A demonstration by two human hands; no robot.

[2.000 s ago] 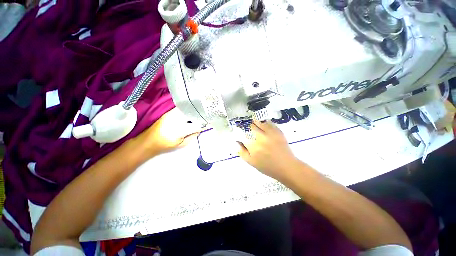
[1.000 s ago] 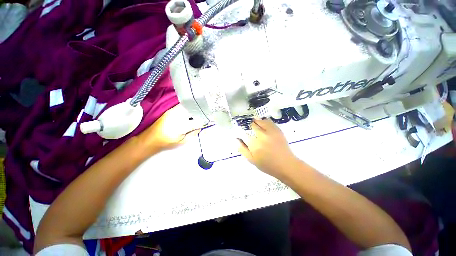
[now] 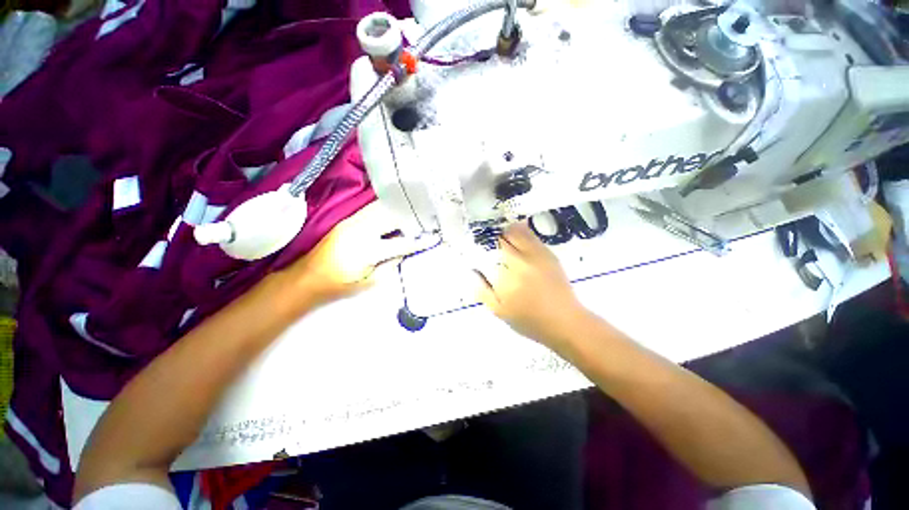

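The white sewing machine [image 3: 618, 120], marked "brother", stands over the white table. A maroon garment heap [image 3: 249, 110] with white patches lies left of its head. My left hand [image 3: 349, 249] lies flat-looking at the heap's near edge, left of the needle area, thumb pointing right; whether it grips cloth is unclear. My right hand [image 3: 528, 279] is right of the needle, its fingertips at the small metal parts by the presser foot [image 3: 486, 233]. The needle and anything between those fingertips are too blurred or hidden to tell.
A lamp [image 3: 264, 224] on a ribbed gooseneck hangs over the cloth. Black scissor handles [image 3: 570, 221] lie under the machine arm, with a slim silver tool [image 3: 683, 224] to their right. Scraps [image 3: 842, 264] lie at the table's right end. Maroon cloth [image 3: 648, 448] shows below the table.
The camera view has shifted and turned slightly, so the lamp and machine head appear farther right. Both hands keep nearly the same places at the machine; my right fingers shift only slightly.
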